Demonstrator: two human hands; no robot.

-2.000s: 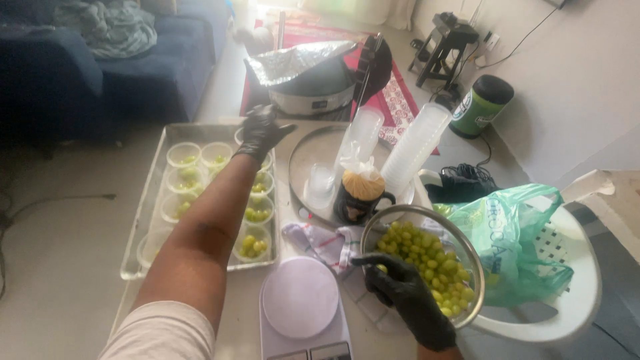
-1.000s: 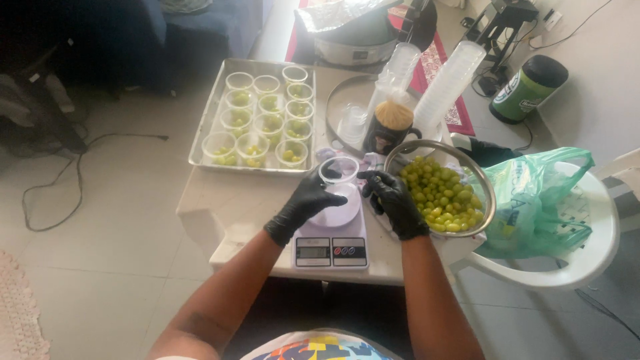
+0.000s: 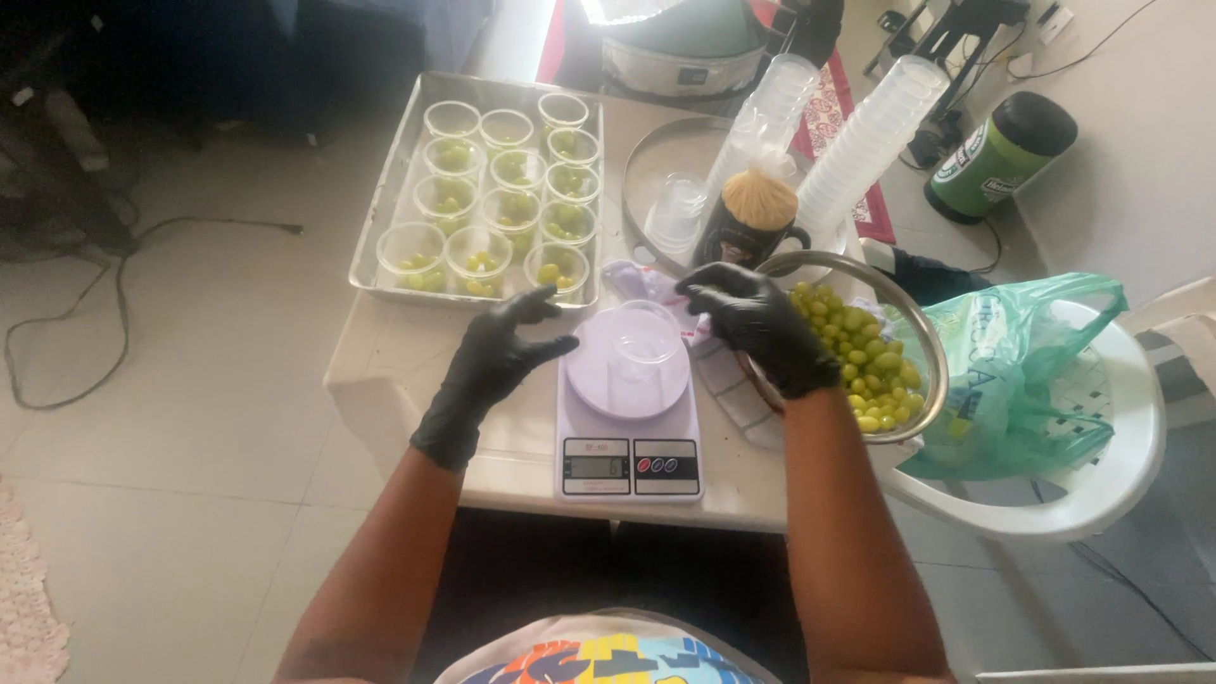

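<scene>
An empty clear plastic cup point(image 3: 646, 340) stands on the round plate of a digital kitchen scale point(image 3: 608, 385). Left of the scale, my left hand point(image 3: 503, 356), in a black glove, is held with fingers apart and nothing in it. My right hand point(image 3: 760, 323), gloved alike, hovers between the scale and a metal-rimmed bowl point(image 3: 936, 380) of green grapes point(image 3: 860, 356), covering part of the bowl's left side; its fingers are bent and hold nothing visible. Behind my left hand, a metal tray point(image 3: 388, 204) bears several clear cups with grapes point(image 3: 446, 199).
Stacks of clear cups point(image 3: 869, 142) and a black mug point(image 3: 736, 237) with a bag of tan contents stand on a round tray point(image 3: 641, 157). A checked cloth point(image 3: 736, 394) lies by the bowl. A green plastic bag point(image 3: 1007, 380) rests on a white chair point(image 3: 1130, 456) at right.
Both hands have moved apart from the cup, which they held over the scale a second ago and which now stands on its plate. Earlier my left hand reached toward the tray's far end.
</scene>
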